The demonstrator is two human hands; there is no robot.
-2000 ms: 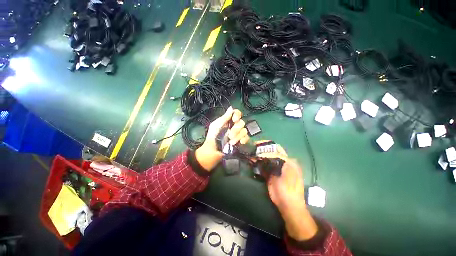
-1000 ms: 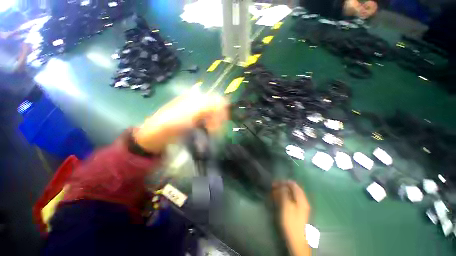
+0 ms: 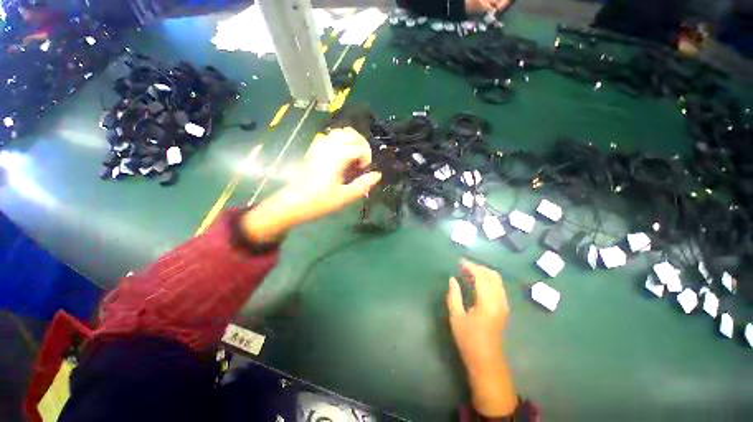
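My left hand (image 3: 343, 169) is at the near-left edge of the main heap of coiled black cables (image 3: 413, 148). Its fingers are curled; a blurred coiled cable (image 3: 381, 210) shows at its fingertips, with a thin tail trailing over the green table. The grip is partly hidden. My right hand (image 3: 480, 309) is over the table, thumb and fingers apart, empty. Black modules with white square faces (image 3: 522, 221) lie right of the heap. A separate heap of black cables and modules (image 3: 153, 124) lies at the left.
A pale post (image 3: 297, 53) stands at the far side, with white sheets (image 3: 243, 31) beside it. Yellow-striped tape crosses the table. A label (image 3: 243, 339) is at the near edge. A red bin (image 3: 41, 363) is at lower left. Another person's hands (image 3: 489, 7) show at the top.
The view has shifted. Two seconds ago both hands held a dark bundle with modules; the bundle is no longer in them. My left hand is now at the heap, and my right hand is empty.
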